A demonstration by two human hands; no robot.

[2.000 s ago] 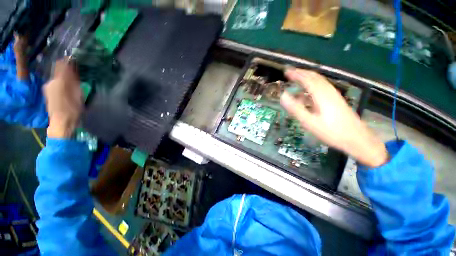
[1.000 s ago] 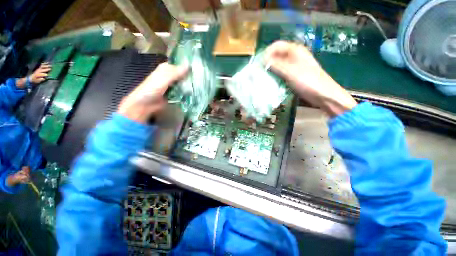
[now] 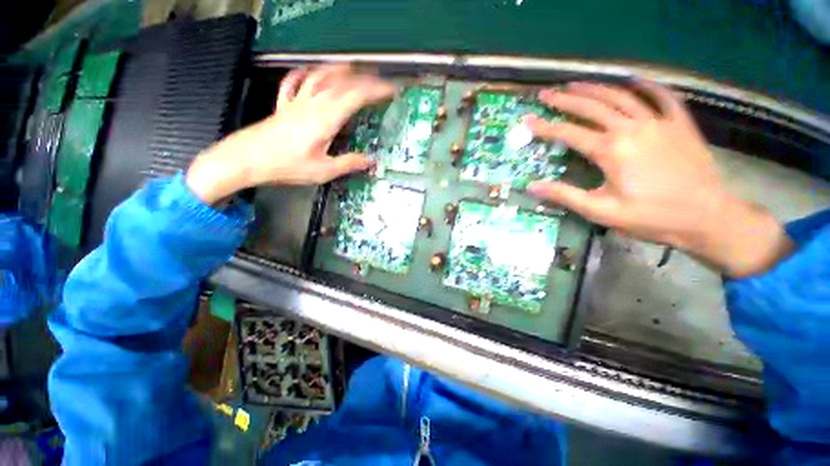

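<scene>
A dark-rimmed carrier fixture (image 3: pixel 435 196) lies on the conveyor with a circuit board in each of its openings. My left hand (image 3: pixel 314 127) is over the far left circuit board (image 3: pixel 414 136), thumb and fingers spread at its left side. My right hand (image 3: pixel 628 155) is over the right side of the far right circuit board (image 3: pixel 496 136), fingers spread. The near left circuit board (image 3: pixel 380 226) and near right circuit board (image 3: pixel 502 255) lie flat with no hand on them. Small copper-brown clips (image 3: pixel 439 261) stand around the boards. Whether my fingertips press on the boards cannot be told.
The black ribbed sheet (image 3: pixel 187 100) with green boards (image 3: pixel 77 146) is at the left. Stacked empty pallets (image 3: pixel 287 359) are low, below the silver conveyor rail (image 3: pixel 400 339). A green-matted shelf (image 3: pixel 546 36) runs behind. Another person's blue sleeve (image 3: pixel 23 264) shows at the left edge.
Both hands have come down from above the carrier with the two boards they held, which now lie in the far openings. The camera view has moved closer over the carrier.
</scene>
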